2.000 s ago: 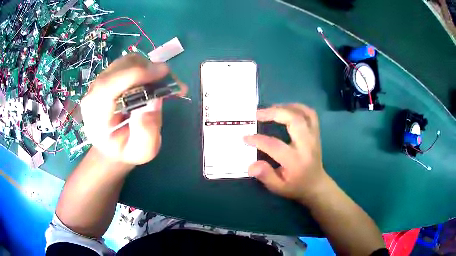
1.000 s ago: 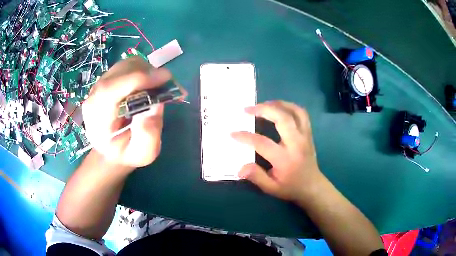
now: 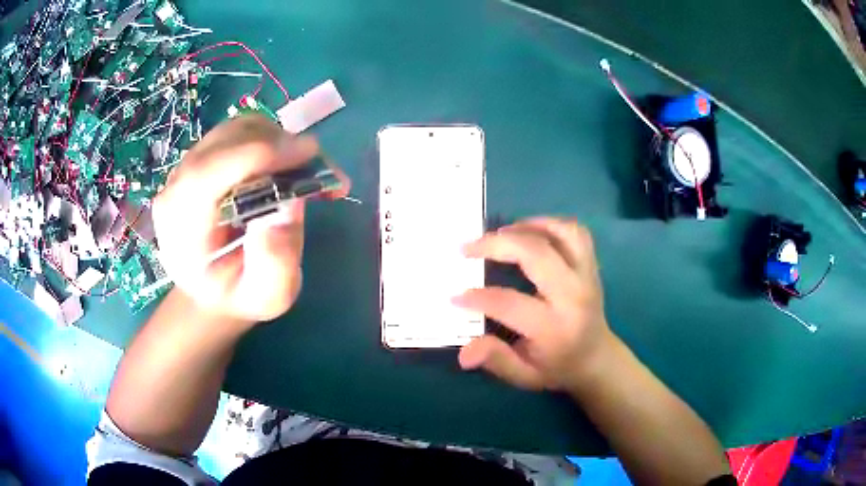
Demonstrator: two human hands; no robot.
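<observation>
My left hand holds a small circuit board between thumb and fingers, above the green surface. A pale strip sticks out from the board towards the lower left, and a thin lead end shows at its right. The smartphone lies upright in the middle with a glaring white screen; a row of small dark marks runs down its left side. My right hand is open over the phone's right edge, fingers apart, fingertips at the lower right of the screen. I cannot tell whether they touch it.
A heap of circuit boards with red and white wires lies at left. A whitish flat piece on red wires lies beside it. Black speaker housings with blue battery and pale speaker lie at right, one smaller. A red stool shows below.
My right hand has shifted slightly over the phone, and the dark band across the screen is gone. Another dark unit shows more at the far right edge. My left hand still holds the board.
</observation>
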